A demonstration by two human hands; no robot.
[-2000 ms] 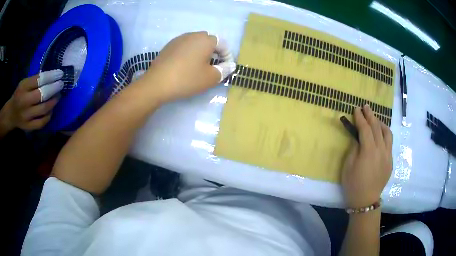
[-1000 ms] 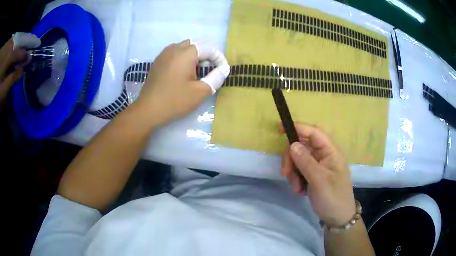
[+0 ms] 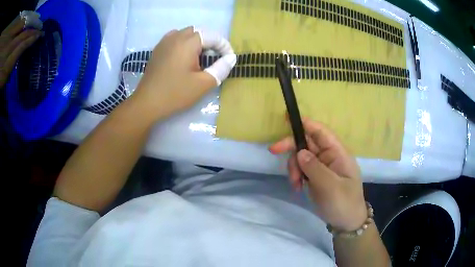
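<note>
A pale strip with double rows of black bars lies across the yellow backing sheet. My left hand, with white finger cots on thumb and forefinger, pinches this strip at the sheet's left edge. My right hand holds a flat black blade between thumb and fingers, its far end over the strip's middle. Whether the blade touches the strip I cannot tell. A second, shorter strip lies along the sheet's upper part.
A blue tape reel stands at the left, with another person's hand at its edge. Black tweezers lie right of the sheet. Dark strips lie further right. A white rounded object is at the lower right.
My right hand has moved left from the sheet's right end, bringing the blade up over the strip. My left hand keeps its pinch. The other person's hand has moved up at the reel.
</note>
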